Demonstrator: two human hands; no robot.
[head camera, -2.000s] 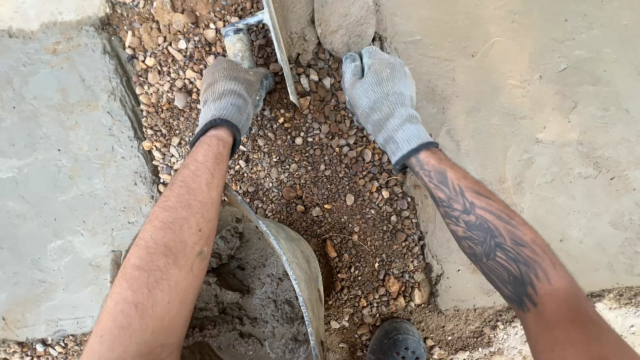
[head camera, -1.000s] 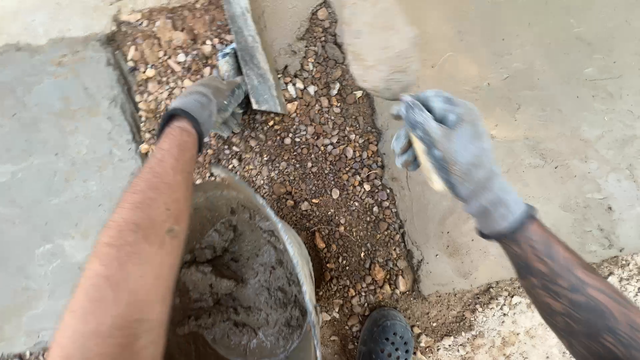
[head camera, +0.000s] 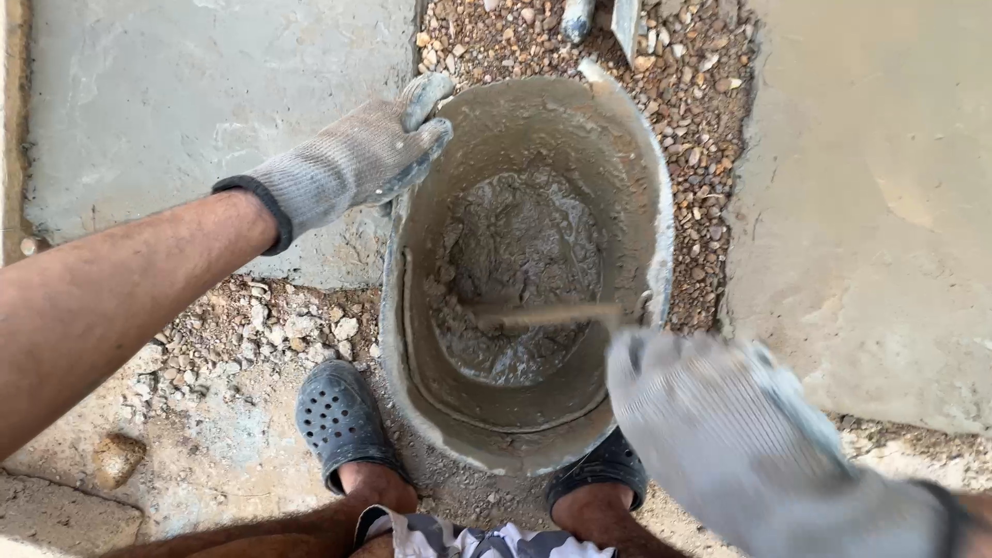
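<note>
A cut-open bucket stands between my feet, with wet grey mortar in its lower part. My left hand, in a knit work glove, rests at the bucket's upper left rim with thumb and fingers apart. My right hand, also gloved and blurred, is closed on a trowel at the bucket's right rim. The trowel's shank reaches over the mortar, and its blade is hidden or blurred there. At the top edge, a steel float and its handle lie on the gravel, partly out of view.
A gravel strip runs between a grey concrete slab at left and a smooth slab at right. My feet wear perforated clogs. Rubble, a stone and a block lie at lower left.
My left hand has let go of the float and moved to the bucket rim. My right hand has moved from the right slab to the bucket with the trowel. The view has shifted toward my feet.
</note>
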